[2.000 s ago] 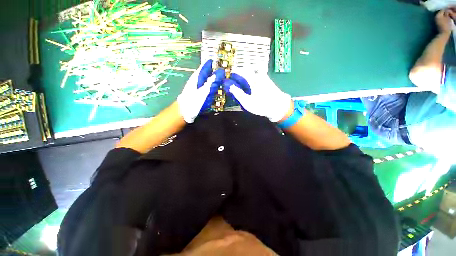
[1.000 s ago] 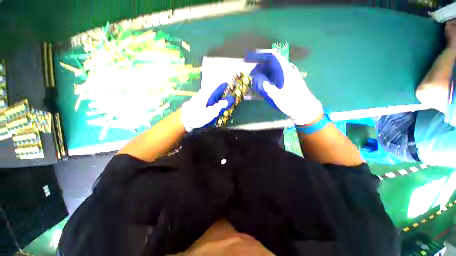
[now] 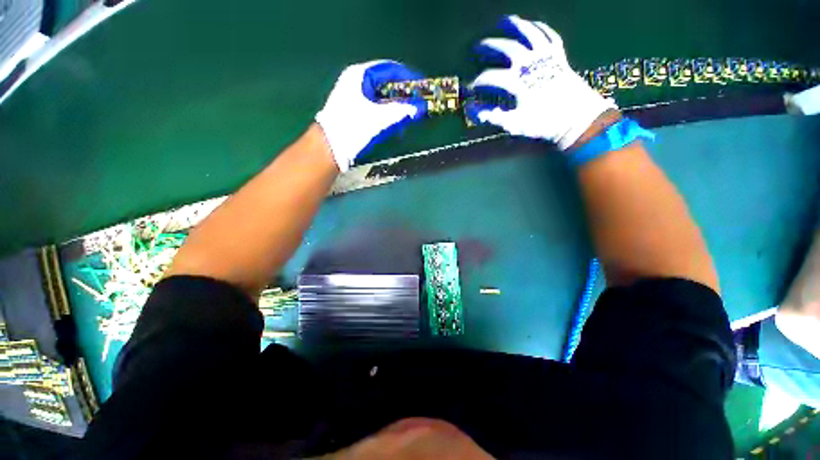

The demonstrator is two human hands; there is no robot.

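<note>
My left hand [image 3: 373, 112], in a white glove with blue palm and fingertips, holds a gold-and-dark board strip [image 3: 436, 93] over the far dark green surface. The strip points right, toward my right hand. My right hand [image 3: 526, 85], gloved the same way with a blue wristband, has its fingers bent at the strip's right end around a small gold-and-dark board [image 3: 472, 111], mostly hidden by the fingers. A row of finished boards [image 3: 697, 71] runs right from behind my right hand.
The grooved metal block [image 3: 359, 306] lies near my body, with a green panel strip [image 3: 442, 287] right of it. Edge rails [image 3: 126, 278] heap at left, partly behind my left arm. Gold-striped panels [image 3: 40, 377] lie far left. Another person's arm [image 3: 803, 292] shows at the right edge.
Both hands have moved from over the metal block forward to the far green surface, with the board strip. The view has shifted forward, and the row of finished boards has come into sight.
</note>
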